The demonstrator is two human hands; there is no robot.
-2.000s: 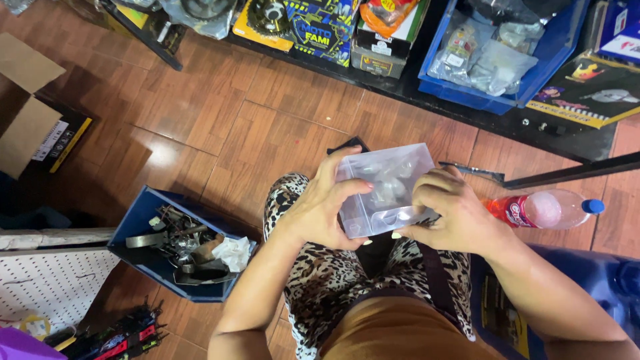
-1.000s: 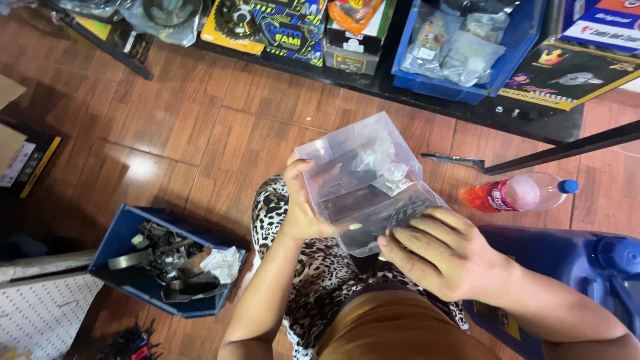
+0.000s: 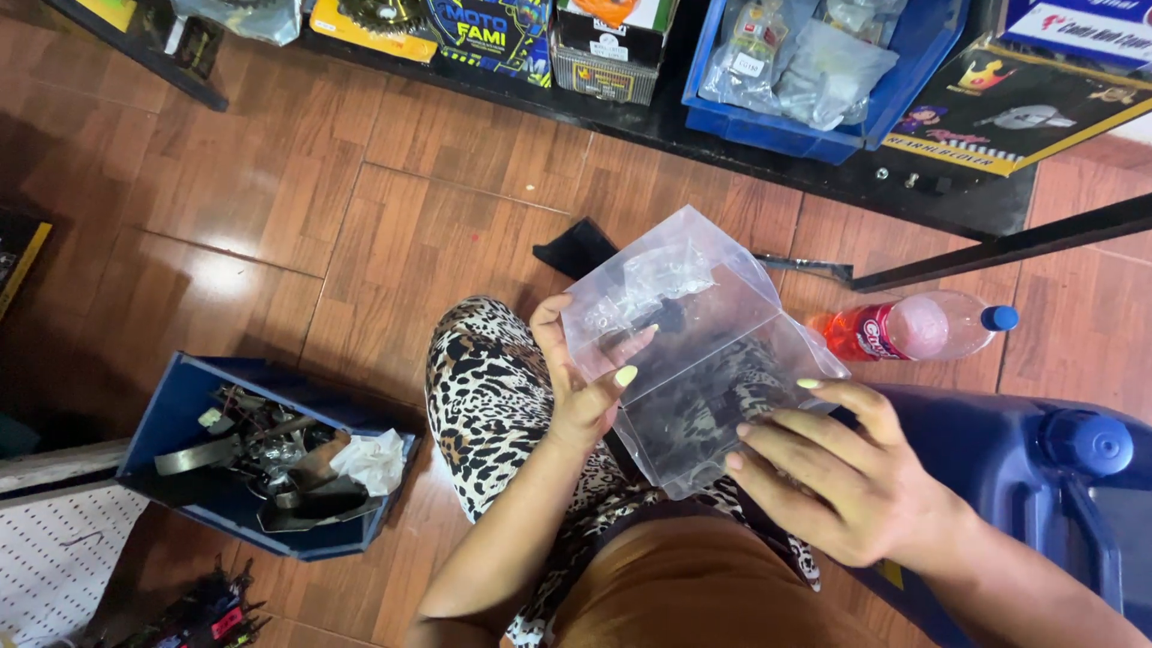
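A clear plastic box (image 3: pixel 693 360) with its lid flap folded out is held over my lap. Small clear plastic bags (image 3: pixel 661 279) lie inside its far part; what they contain is hard to make out. My left hand (image 3: pixel 585 373) grips the box at its left side, thumb on the near side and fingers partly seen through the plastic. My right hand (image 3: pixel 837 459) holds the flap at the lower right, its fingertips against the clear sheet.
A blue bin (image 3: pixel 265 531) of metal parts and white tissue stands at left. A drink bottle (image 3: pixel 909 328) lies at right, above a large blue jug (image 3: pixel 981 504). A low black shelf (image 3: pixel 630 126) bears boxes and a blue bin (image 3: pixel 774 130) of bagged parts.
The lid flap of the clear box, folded close two seconds ago, now stands out toward me. My right hand has moved from the box's side onto the flap. The view has shifted.
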